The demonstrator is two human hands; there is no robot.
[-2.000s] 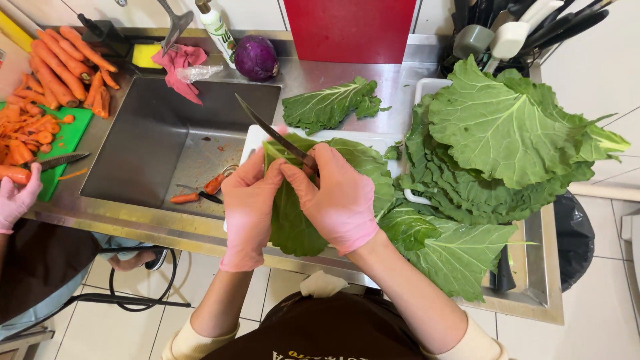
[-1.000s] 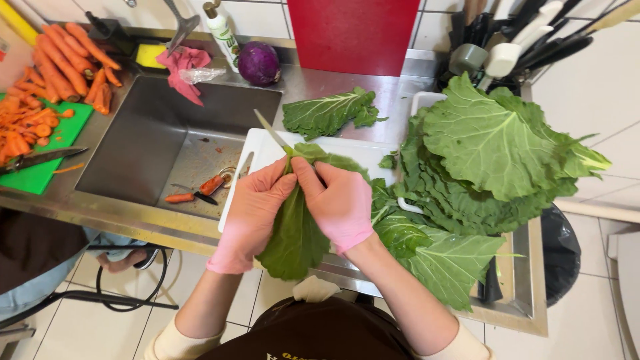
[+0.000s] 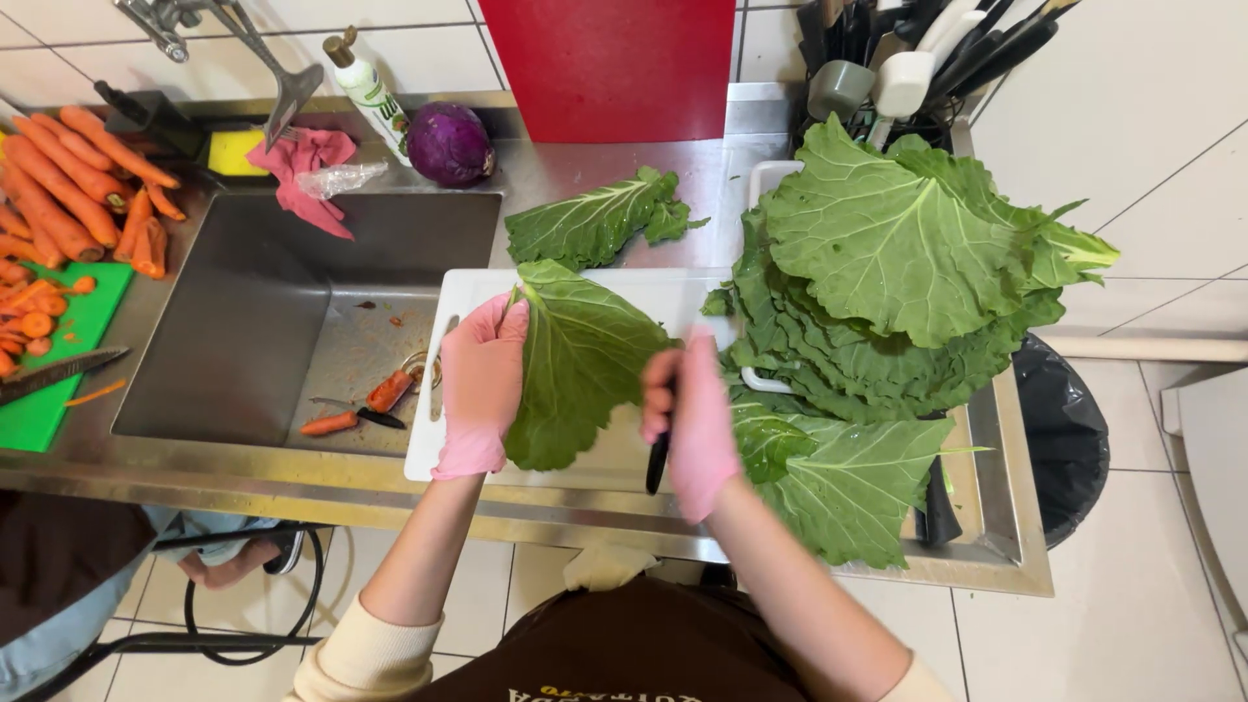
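My left hand [image 3: 485, 375], in a pink glove, pinches a collard leaf [image 3: 580, 361] near its top end. The leaf hangs over the white cutting board [image 3: 458, 292]. To the right of it my right hand [image 3: 694, 419], also gloved and blurred, holds a knife by its black handle [image 3: 658, 462]; the blade is not visible. Large collard leaves [image 3: 892, 244] are piled over a white tray at the right, with more leaves [image 3: 848, 487] below the pile. A folded leaf [image 3: 595, 222] lies behind the board.
A metal sink [image 3: 244, 322] holds carrot pieces and a small peeler-like tool. Behind it are a red cabbage [image 3: 449, 144], a bottle [image 3: 370, 96] and a pink cloth [image 3: 310, 166]. A green board [image 3: 58, 390] with a knife and carrots is at left, near another person. Utensils stand at right.
My hands, close together on the leaf before, are now apart. The right hand has moved right with the knife, and the leaf is spread out from my left hand.
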